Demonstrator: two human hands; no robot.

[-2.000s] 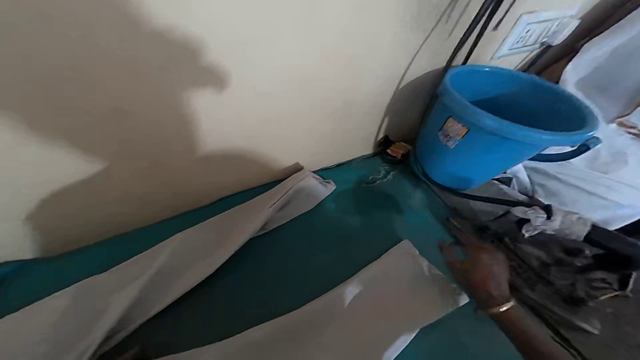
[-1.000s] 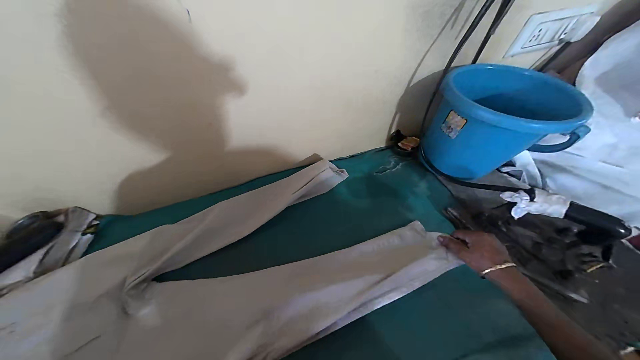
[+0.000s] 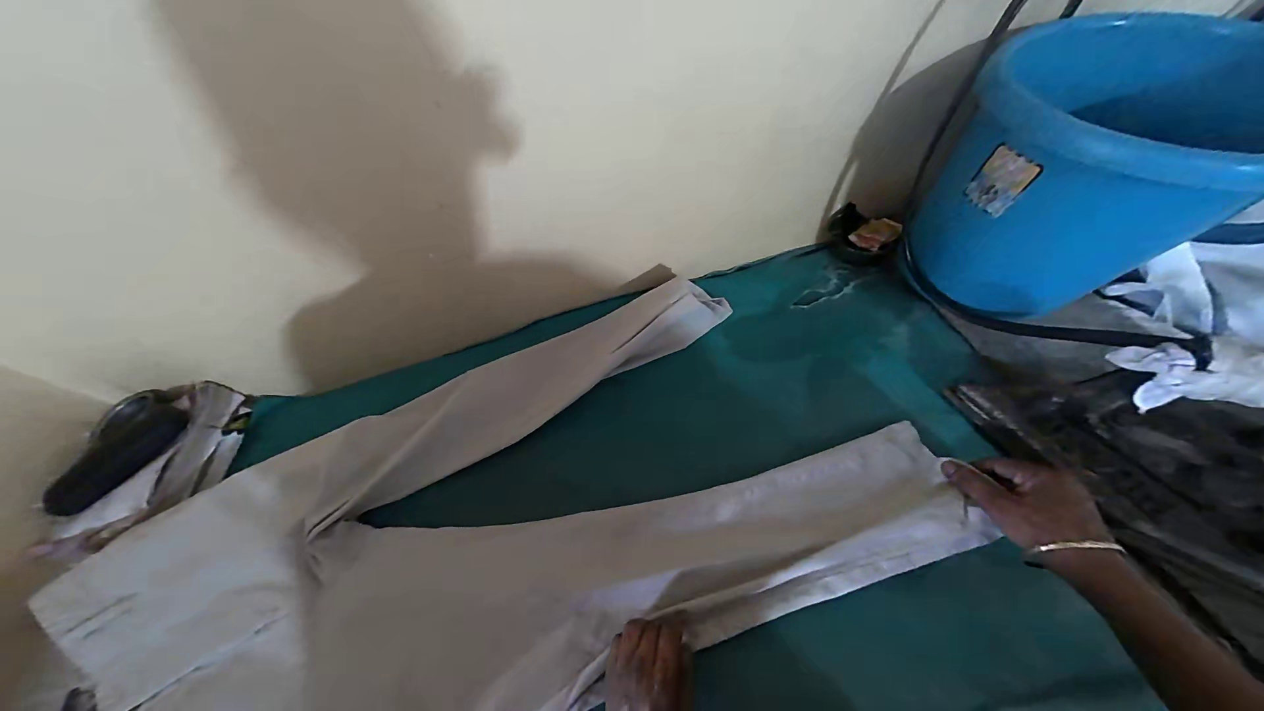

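Observation:
A pair of beige trousers [image 3: 474, 583] lies spread over a green cloth [image 3: 770, 385], waist part at the lower left and both legs pointing right. My right hand [image 3: 1032, 509], with a bangle at the wrist, pinches the hem of the nearer leg between thumb and fingers. At the bottom edge, my left hand [image 3: 649, 664] has its fingers bent onto the near edge of the same leg, at mid-length; its palm is out of view. The farther leg rests by the wall, touched by neither hand.
A blue plastic bucket [image 3: 1076, 197] stands at the upper right, a black cable around its base. Beside it sits a small dark container [image 3: 861, 237]. Dark, worn material [image 3: 1165, 474] lies right of the cloth. A dark rounded object [image 3: 118, 459] lies on fabric at the far left.
My right hand, apart from the trouser leg two seconds ago, has come to hold its hem. My left hand has come into clear view on the leg's near edge. The nearer leg lies straighter.

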